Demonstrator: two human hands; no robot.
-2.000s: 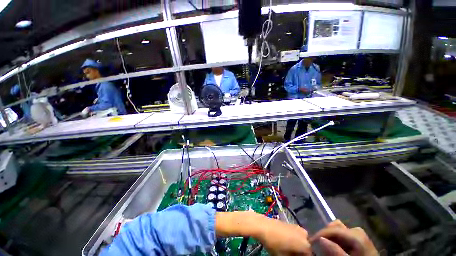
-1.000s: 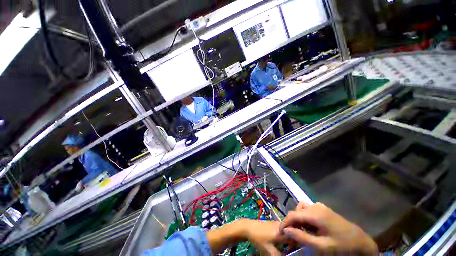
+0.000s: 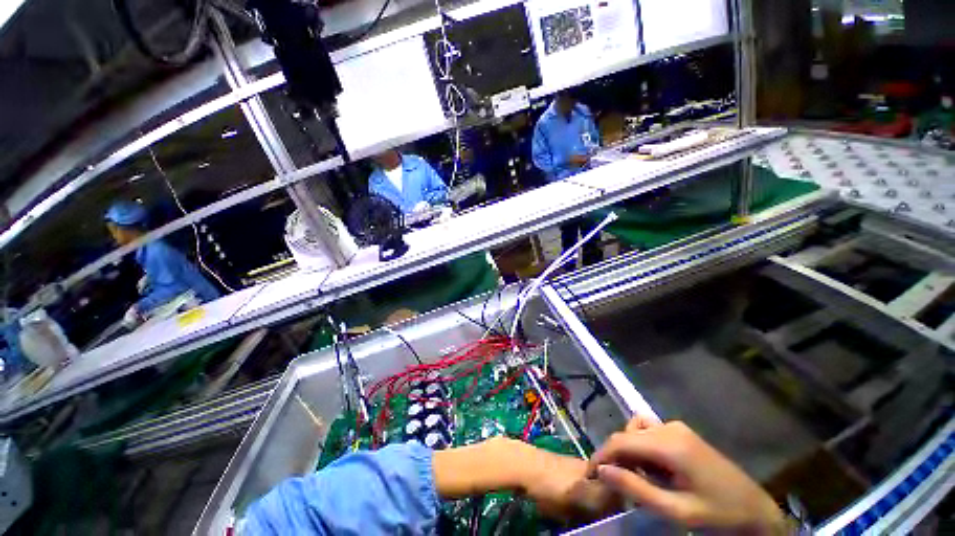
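Note:
The open pale grey metal enclosure (image 3: 597,351) lies in front of me, with a green circuit board (image 3: 476,419) inside. Black capacitors with silvery tops (image 3: 426,410) stand mid-board, and red wires (image 3: 445,369) loop across its far part. My left hand (image 3: 574,487) reaches across the board in a blue sleeve, to the enclosure's right side. My right hand (image 3: 681,471) is beside it, over the right wall, fingers bent. The hands meet at the fingertips. Whatever lies between the fingers is too small or hidden to tell.
A long white cable (image 3: 571,254) sticks out over the far right corner. Thin dark cables (image 3: 351,372) stand at the far left. Beyond are a long white shelf (image 3: 476,225), a black fan (image 3: 375,222) and several people in blue. Conveyor frames (image 3: 848,298) lie to the right.
The view has tilted and turned to the right since the first frame. The hands stay together near the right wall, with the right hand's fingers now bent over the left hand's fingertips.

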